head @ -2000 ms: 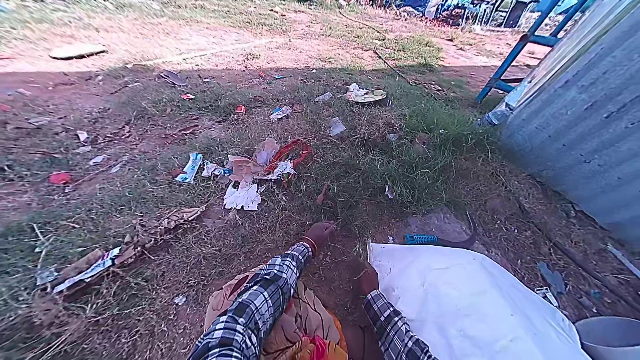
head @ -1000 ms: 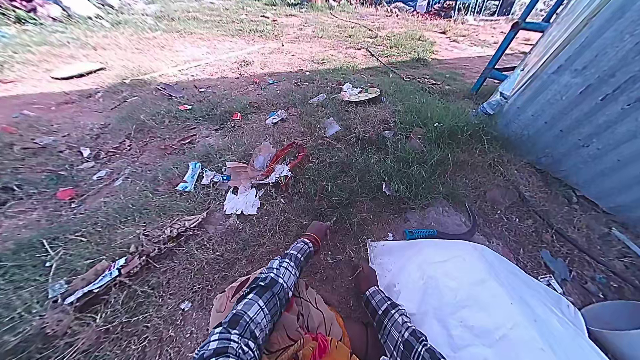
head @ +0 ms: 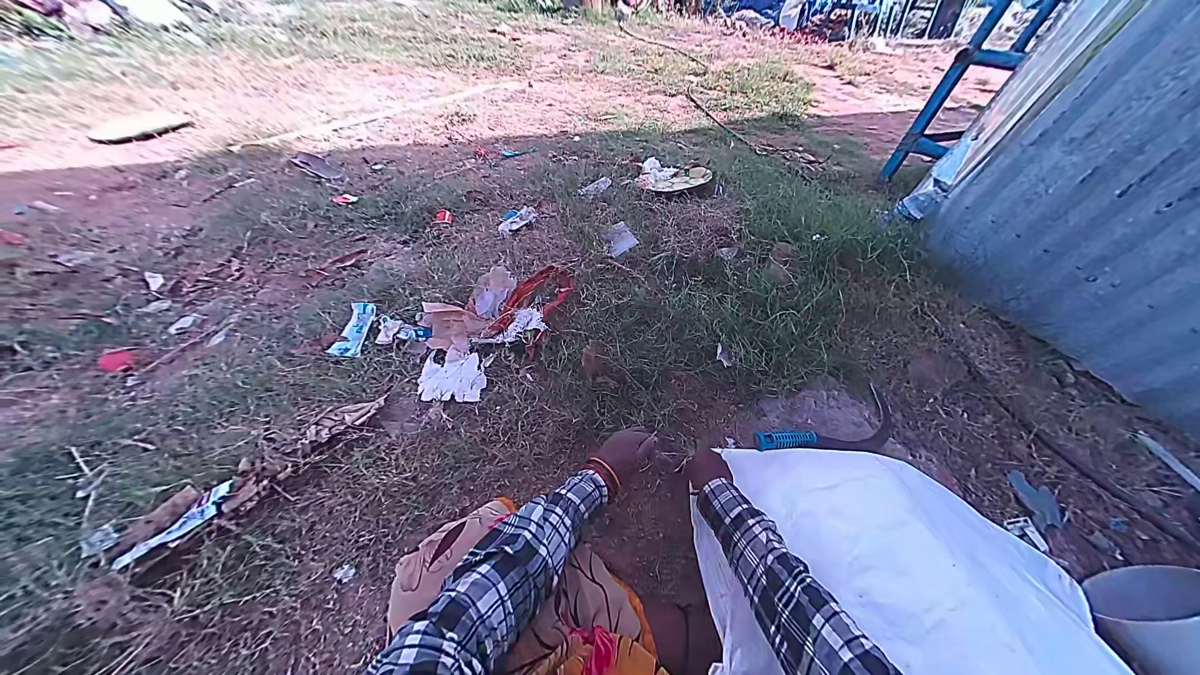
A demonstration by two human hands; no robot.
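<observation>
My left hand [head: 626, 452], with bangles at the wrist, is low over the ground at the edge of the grass [head: 647, 375]. Its fingers look bent in, but whether they hold grass is too small to tell. My right hand [head: 705, 467] is just to its right, beside the upper left corner of a white sheet [head: 881, 544]; what its fingers hold cannot be made out. Beyond the sheet's top edge lies a sickle with a blue handle [head: 786, 440] and a dark curved blade [head: 881, 422].
Paper and plastic scraps [head: 452, 377] and a red-orange strip [head: 562, 286] litter the grass ahead. A corrugated metal sheet [head: 1078, 197] and a blue metal frame [head: 928, 112] stand at the right. A pale bucket [head: 1148, 600] is at the lower right.
</observation>
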